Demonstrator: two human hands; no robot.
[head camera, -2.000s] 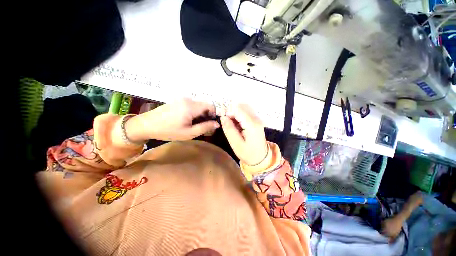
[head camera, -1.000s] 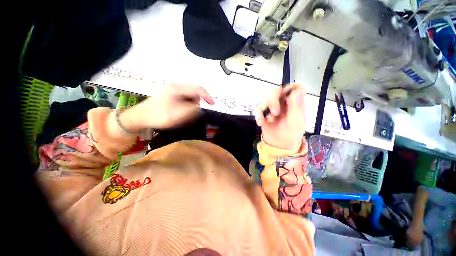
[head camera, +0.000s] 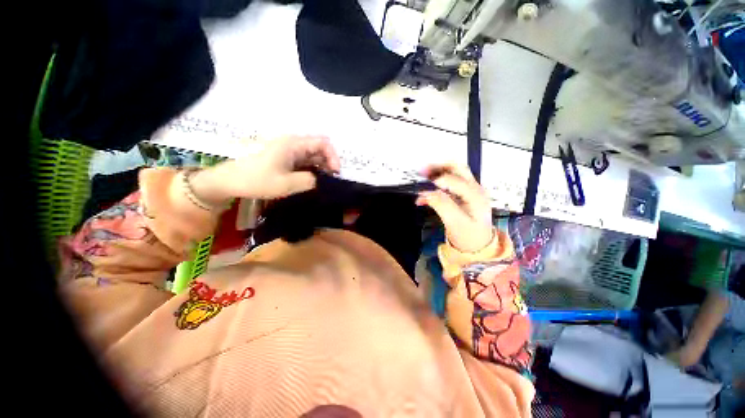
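My left hand (head camera: 282, 167) and my right hand (head camera: 461, 204) hold a black piece (head camera: 368, 194) stretched between them over my lap, at the table's near edge. Its upper edge runs nearly straight from hand to hand and its lower part hangs down. Another black cut piece (head camera: 343, 49) with a rounded end lies on the table by the presser foot (head camera: 425, 69) of the sewing machine (head camera: 629, 82). Dark thread snips (head camera: 573, 175) lie on the table to the right of the black strips (head camera: 539, 139).
A heap of black pieces (head camera: 131, 73) lies on the left of the table (head camera: 245, 73). A lime-green basket (head camera: 61, 184) stands at the left. A pale green basket (head camera: 621, 265) with plastic bags is below the table at right. Another person's arm (head camera: 702, 326) and pale pieces (head camera: 596, 359) show at lower right.
My hands were close together, then apart with the right one raised. Now both are lower at the table edge with the black piece stretched between them.
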